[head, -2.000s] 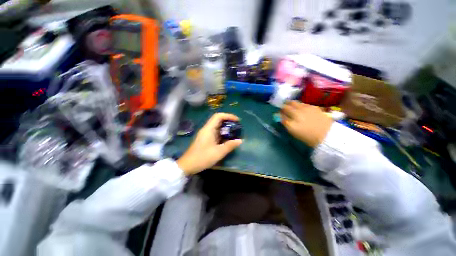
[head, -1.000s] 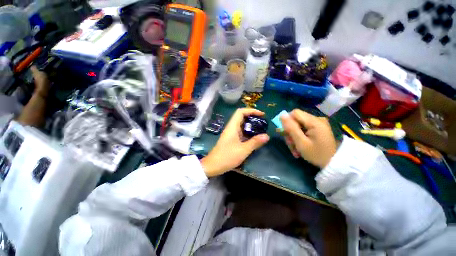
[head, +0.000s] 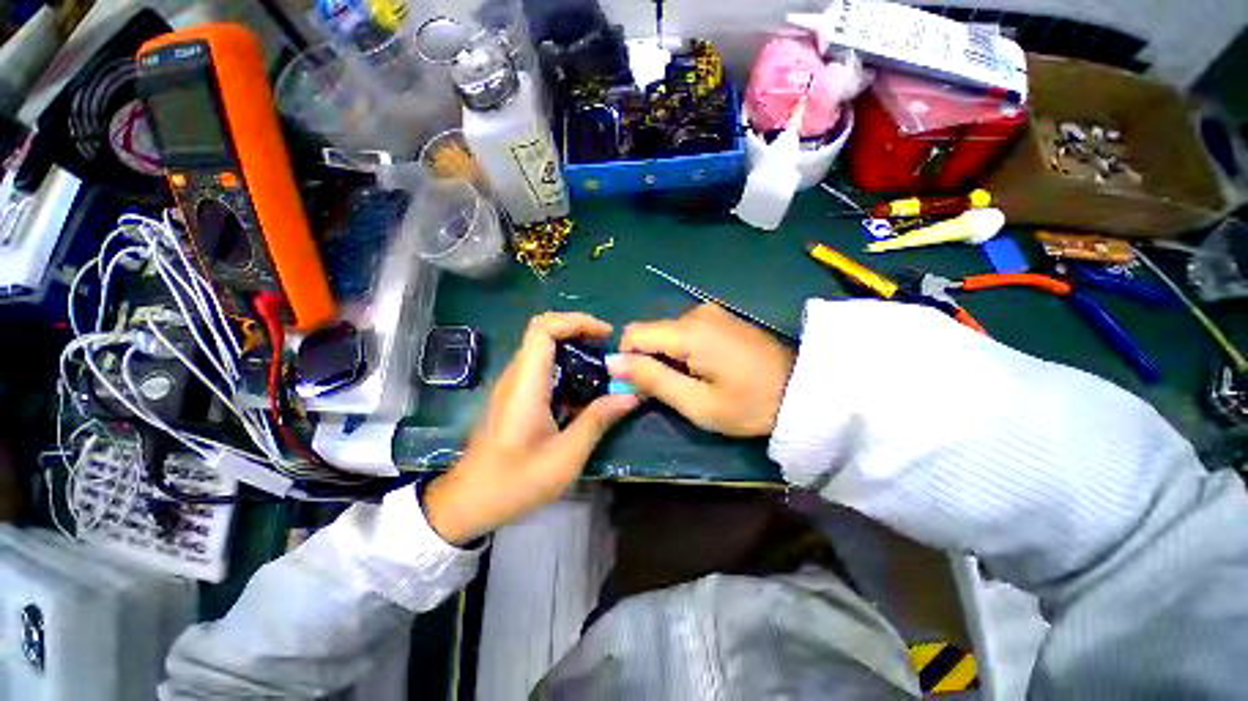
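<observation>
My left hand (head: 517,431) holds a small black rounded smartwatch (head: 580,377) between thumb and fingers, above the green mat near its front edge. My right hand (head: 715,370) pinches a small light blue film piece (head: 620,373) against the watch's right side. The fingers of both hands hide parts of the watch. Silver tweezers (head: 705,296) lie on the mat behind my right hand, their rear end hidden by it. A small rounded-square case part (head: 449,356) lies on the mat to the left of my left hand.
An orange multimeter (head: 236,178) and white cables (head: 123,322) are at left. A solvent bottle (head: 509,144), clear cup (head: 459,229), gold pieces (head: 543,245) and blue bin (head: 657,173) stand behind. Cutters (head: 1016,284) and a cardboard box (head: 1115,151) are at right.
My right hand came from the right with the blue film and now meets the watch in my left hand. A second ago they were apart. The camera view has shifted.
</observation>
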